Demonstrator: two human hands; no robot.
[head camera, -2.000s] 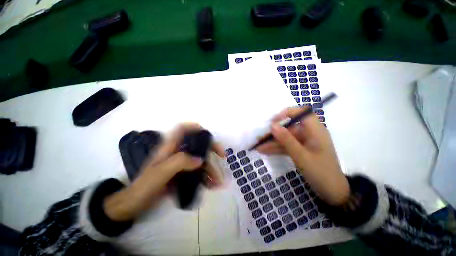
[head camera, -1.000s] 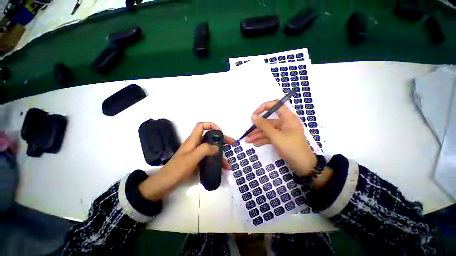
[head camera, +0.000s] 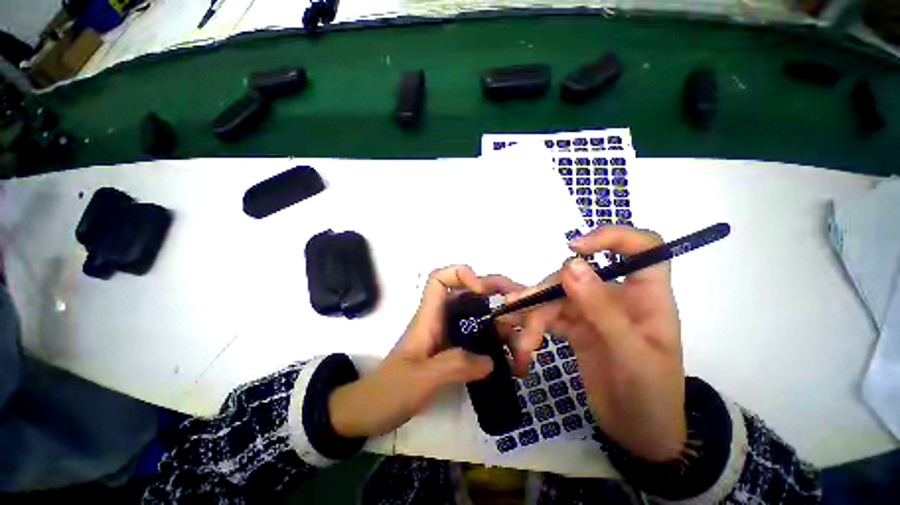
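My left hand holds a black oblong device housing with its rounded end up. Pale label marks show on that end. My right hand holds slim black tweezers with pale lettering on the shaft. The tweezers' tip is at the label on the housing's end; whether it touches cannot be told. A label sheet with rows of dark labels lies under both hands, partly hidden by them. Another label sheet lies behind it and reaches over the belt's edge.
A flat black oblong piece and squarish black pieces lie on the white bench, with more black pieces at left. Black housings are scattered on the green belt. A pale crumpled sheet or bag is at far right.
My right hand has moved the tweezers' tip from the label sheet to the housing's end. Pale marks now show there. The whole view has shifted, with bench things appearing further right.
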